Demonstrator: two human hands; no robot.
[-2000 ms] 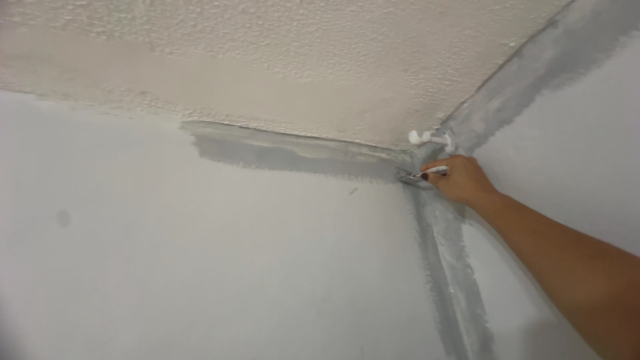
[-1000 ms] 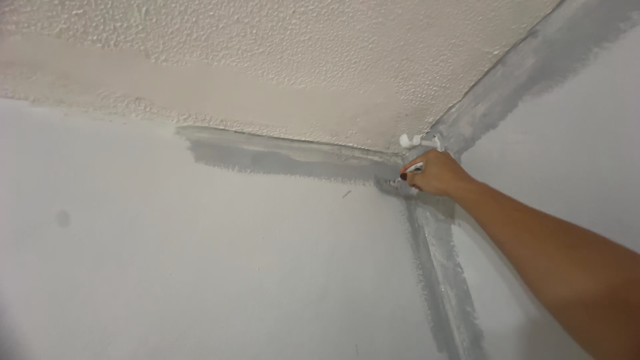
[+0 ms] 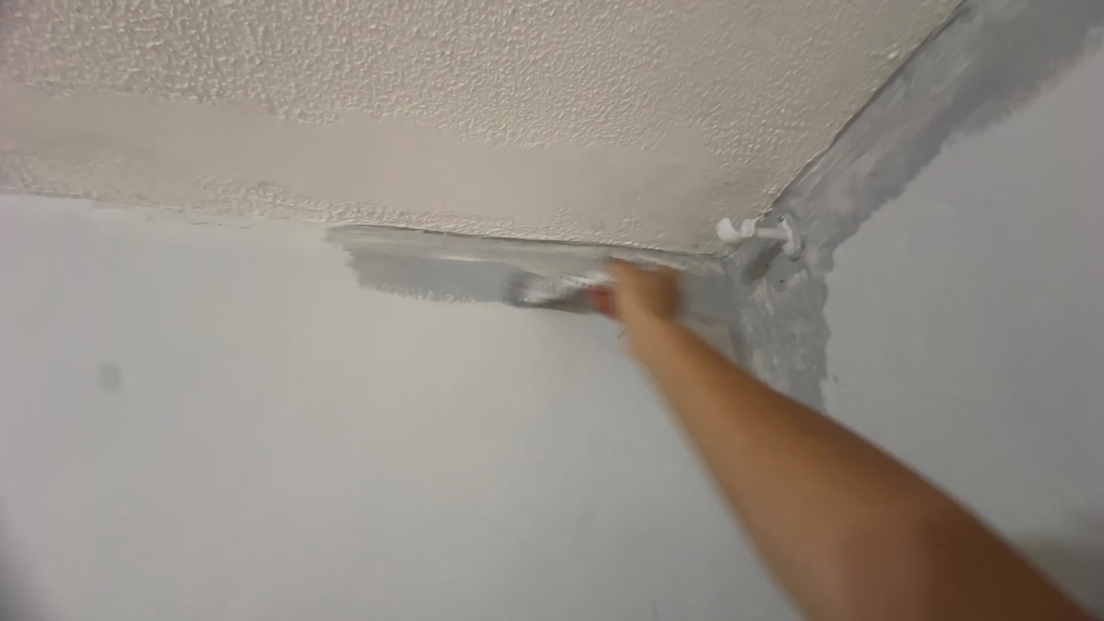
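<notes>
My right hand (image 3: 647,293), blurred by motion, is closed around a paintbrush (image 3: 556,296) just under the ceiling edge. The brush points left; a red part shows beside my fingers, and its bristles touch the wall within a grey painted band (image 3: 423,274). This band runs along the top of the pale wall (image 3: 345,448) to the corner. My left hand is out of view.
A textured off-white ceiling (image 3: 517,78) spans the top. A white curtain-rod bracket or hook (image 3: 759,231) sticks out at the corner, right of my hand. More grey paint (image 3: 914,138) borders the right wall (image 3: 975,293) and runs down the corner.
My right hand with the brush has moved left along the top of the wall, away from the corner where it was in both earlier frames.
</notes>
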